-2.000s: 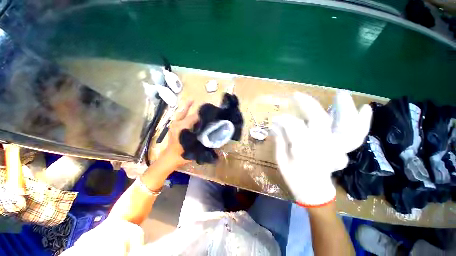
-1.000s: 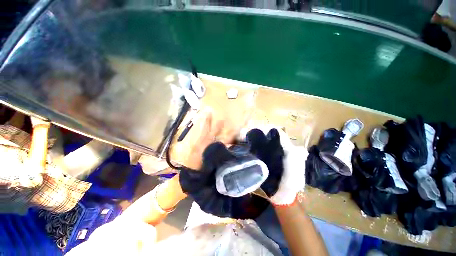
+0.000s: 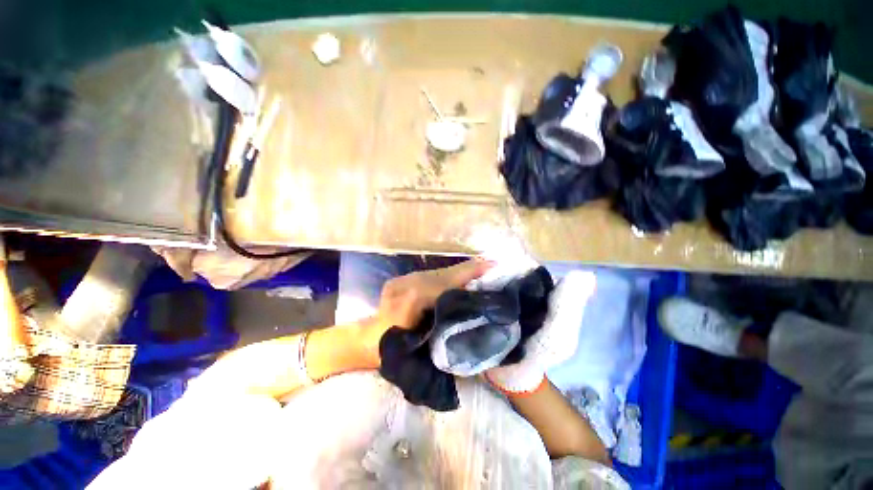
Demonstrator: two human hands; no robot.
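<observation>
A glossy black lobed piece (image 3: pixel 419 368) with a silver-grey body inside is held above the lap, its oval pale-rimmed opening (image 3: pixel 476 345) facing the camera. My left hand (image 3: pixel 421 295), bare with a bracelet, grips it from the left and far side. My right hand (image 3: pixel 550 335), in a white knitted glove with an orange-red cuff, holds it from the right. Some fingers of both hands are hidden behind the piece. A small white tub (image 3: pixel 446 135) with thin sticks stands on the brown bench beyond.
Several black and silver assemblies (image 3: pixel 684 144) stand at the bench's right. White bottles (image 3: pixel 225 72), a black cable (image 3: pixel 218 182) and a dark bar (image 3: pixel 247 172) lie left. A blue tray (image 3: pixel 660 383) with small silver-white figures is below right. A person's plaid sleeve (image 3: pixel 81 373) shows left.
The view has tilted down, so the bench sits higher in the picture. Both hands still hold the black piece, now over the lap; two seconds ago the gloved hand was apart from it.
</observation>
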